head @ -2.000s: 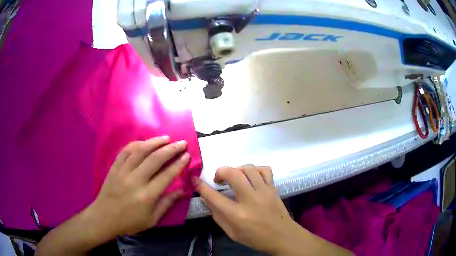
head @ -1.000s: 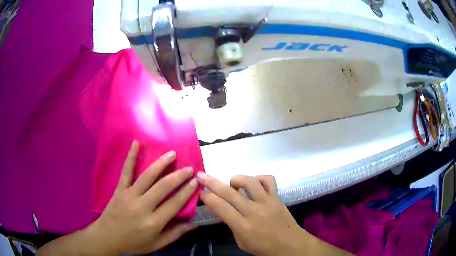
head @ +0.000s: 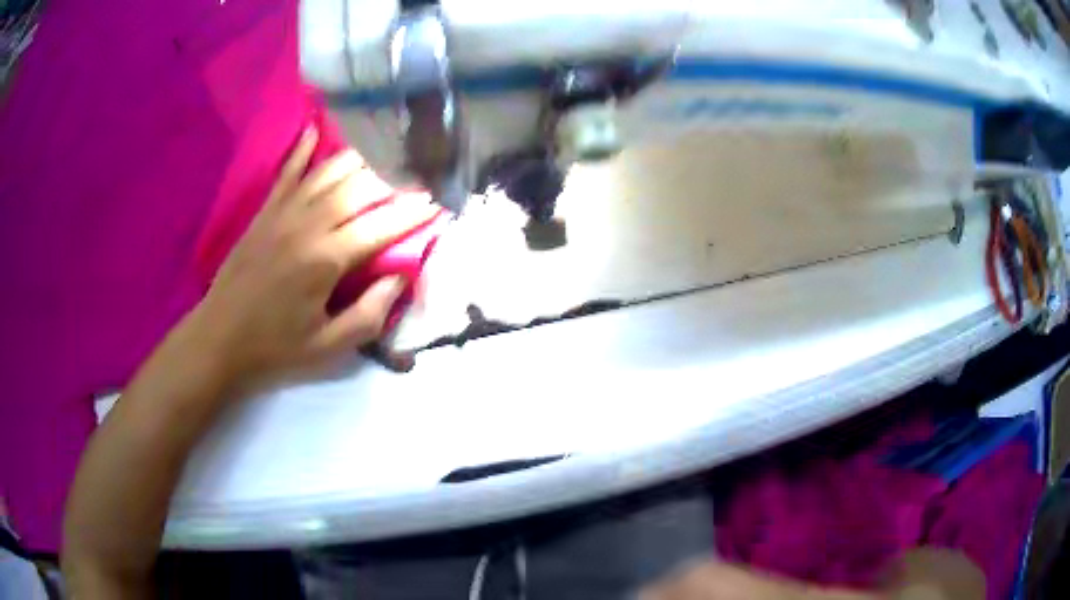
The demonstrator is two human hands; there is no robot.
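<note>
My left hand [head: 311, 264] lies on the bright pink small cut piece [head: 246, 223], its fingers bent over the bunched cloth just left of the presser foot area. The large magenta body panel [head: 94, 270] spreads over the table at the left, under and beside the small piece. The white sewing machine [head: 786, 106] stands over the work, and lamp glare hides the needle. My right hand [head: 821, 584] is blurred and cut off at the bottom edge, in front of the magenta heap; its fingers cannot be made out.
A crumpled magenta pile [head: 868, 504] lies below the table edge at the right, by a blue crate [head: 1018, 436]. Orange-red handled snips [head: 1011, 264] lie at the table's right end. A pale strip [head: 657, 459] runs along the front edge.
My left hand and the small piece have moved up and away from the front edge, and the cloth is now bunched. My right hand has left the cloth and dropped to the lower right.
</note>
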